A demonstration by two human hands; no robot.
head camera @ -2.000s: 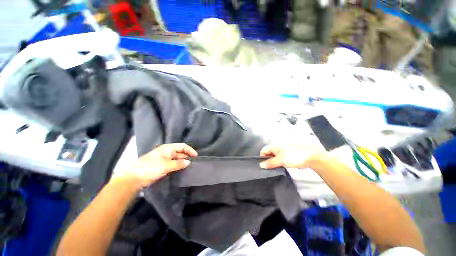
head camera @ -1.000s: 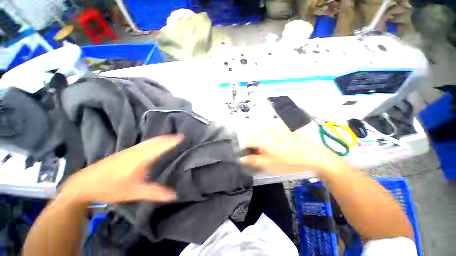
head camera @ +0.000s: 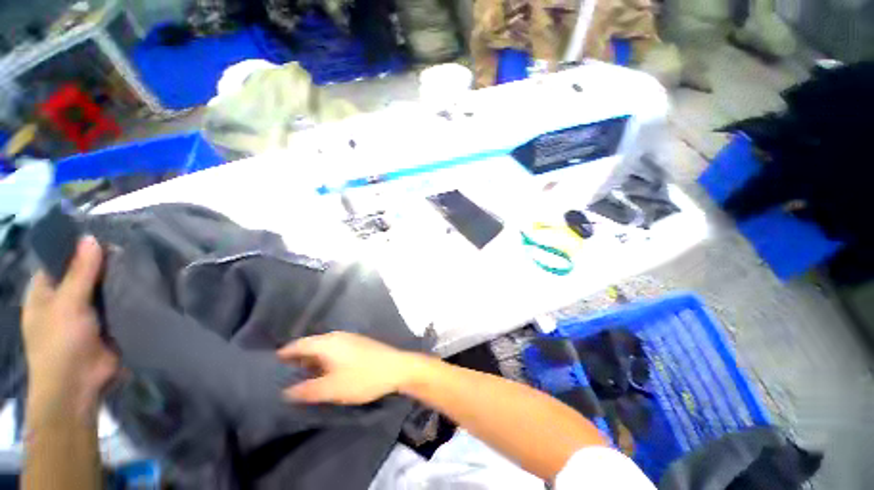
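The dark grey garment body (head camera: 259, 306) lies heaped over the left part of the table and hangs down over its front edge, with a thin pale line curving across it. My left hand (head camera: 69, 321), at the far left, is closed around a dark grey band (head camera: 177, 354) and holds it raised. The band runs down to the right towards my right hand. My right hand (head camera: 340, 368) is on the garment right of the middle, its thumb and fingers at the cloth. Blur hides whether the fingertips pinch it.
The white sewing machine (head camera: 402, 134) stands behind. A black phone (head camera: 467, 217) and green-and-yellow scissors (head camera: 549, 251) lie on the table (head camera: 450, 297). A blue crate (head camera: 714, 354) with dark pieces is on the floor at right. Another blue crate (head camera: 144, 158) is behind at left.
The view has swung right. My left hand, spread open over the garment before, now grips the band at the far left. My right hand has moved from the table side onto the garment.
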